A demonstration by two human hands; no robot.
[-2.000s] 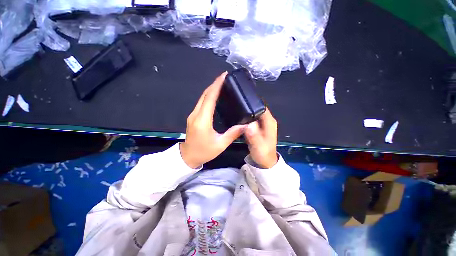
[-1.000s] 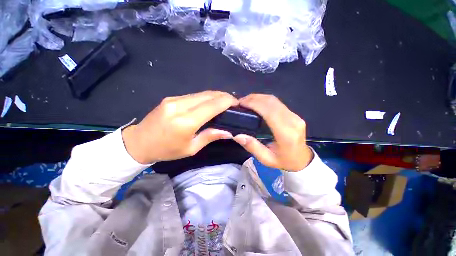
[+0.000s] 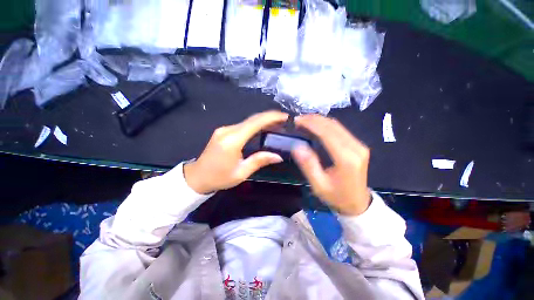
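Note:
A dark, palm-sized device unit (image 3: 283, 142) is held between both hands above the black bench, near its front edge. One long narrow side of it shows, with a pale sheen. My left hand (image 3: 233, 153) grips its left end, fingers over the far side and thumb at the near side. My right hand (image 3: 338, 159) is at its right end, slightly blurred, with the thumb against the near side. The fingers hide the unit's ends.
A black housing (image 3: 151, 108) lies on the bench (image 3: 234, 99) at left. Behind it are units with white faces (image 3: 206, 24) in clear bags (image 3: 316, 88). White slips (image 3: 389, 128) lie left and right. A green conveyor (image 3: 492, 35) is at the far right. Cartons (image 3: 35, 258) stand on the floor.
The unit first stood tilted in my hands, then turned level, its long side towards me. My right thumb has shifted on it. The view has tilted up, showing more of the white-faced units.

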